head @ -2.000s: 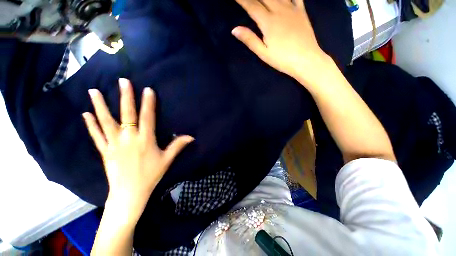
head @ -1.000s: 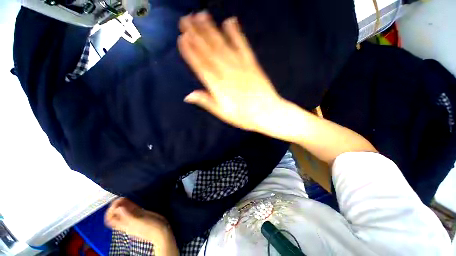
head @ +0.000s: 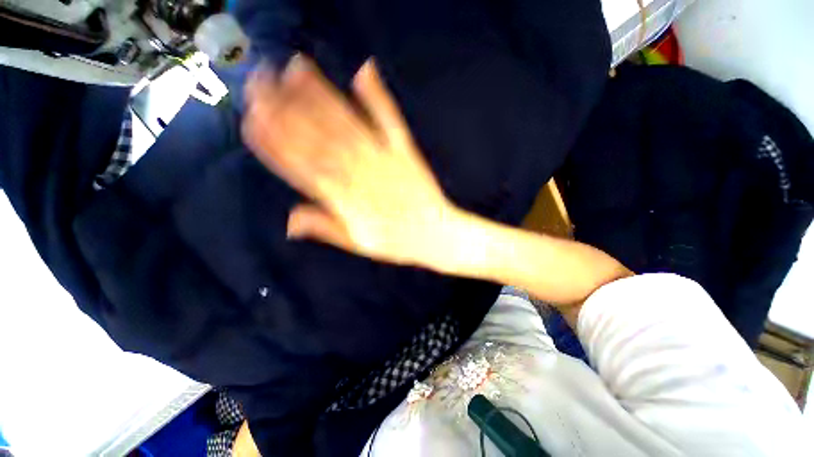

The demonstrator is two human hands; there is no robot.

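A large dark navy garment (head: 205, 241) covers the table in front of me. My right hand (head: 357, 170) lies over it, fingers apart and blurred, holding nothing. Only a small strip of skin of my left arm (head: 245, 442) shows at the bottom edge; the left hand is hidden, apparently under the cloth. An opening at upper left shows white table and checked trim (head: 118, 156). More checked fabric (head: 406, 361) shows at the garment's near edge by my lap. The sewing machine head (head: 80, 40) stands at upper left, with a pale loop (head: 207, 82) beside the opening.
A navy garment pile (head: 678, 196) with a small checked patch lies at right. A cardboard piece (head: 546, 214) shows between it and my lap. The white table's front edge (head: 165, 419) runs at lower left, with blue below it. A red and green item (head: 665, 49) is at upper right.
My right hand has moved left across the cloth towards the machine. My left hand has left the cloth's top, dropped to the near edge and gone out of sight. The near checked opening has narrowed.
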